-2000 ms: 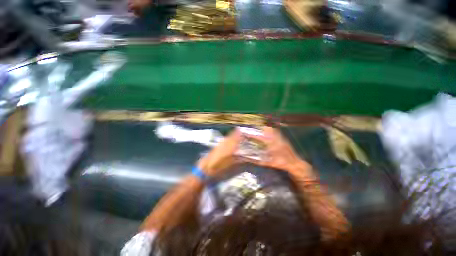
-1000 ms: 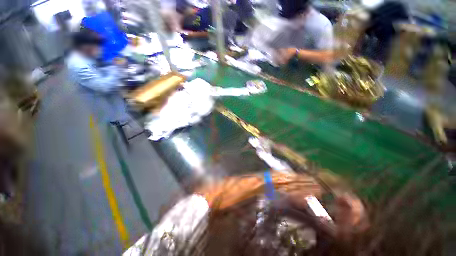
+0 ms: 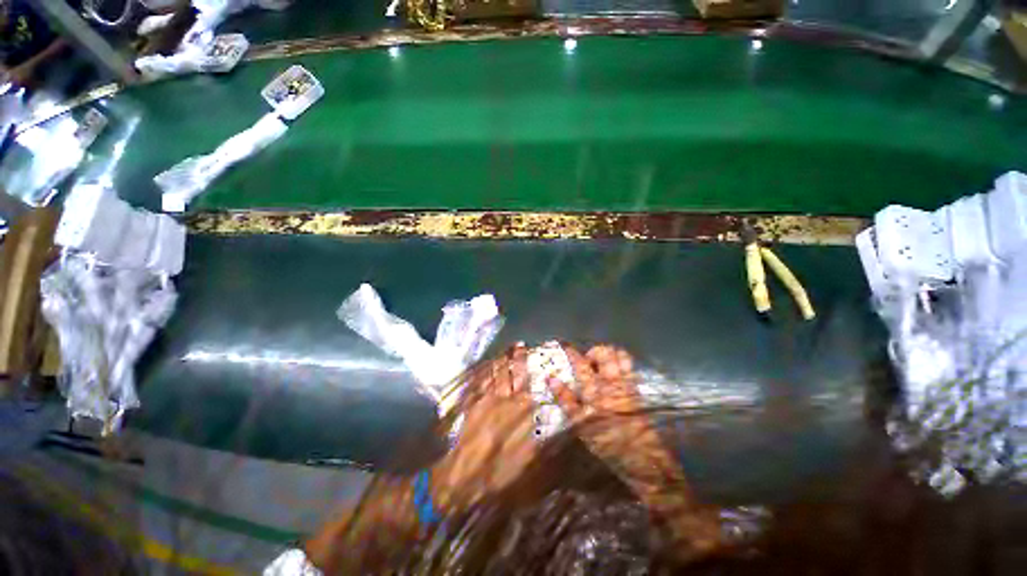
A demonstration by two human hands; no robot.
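Note:
My left hand (image 3: 490,396), with a blue band at the wrist, and my right hand (image 3: 608,388) are close together at the bench's front. Between them they hold a white socket unit (image 3: 548,367) with dark holes in its face. A bagged power cord (image 3: 422,343) in clear plastic lies folded on the dark bench just beyond my left hand. Hair in the lower middle covers part of both hands and forearms.
An open white unit (image 3: 293,90) with a bagged cord lies on the green belt (image 3: 586,135). Stacked socket units stand at left (image 3: 118,231) and right (image 3: 918,242). Yellow-handled pliers (image 3: 775,281) lie by the painted belt edge (image 3: 507,224).
The view has swung back from the left to face the belt. The hands now hold the unit closer to the body than two seconds ago, with its holed face showing.

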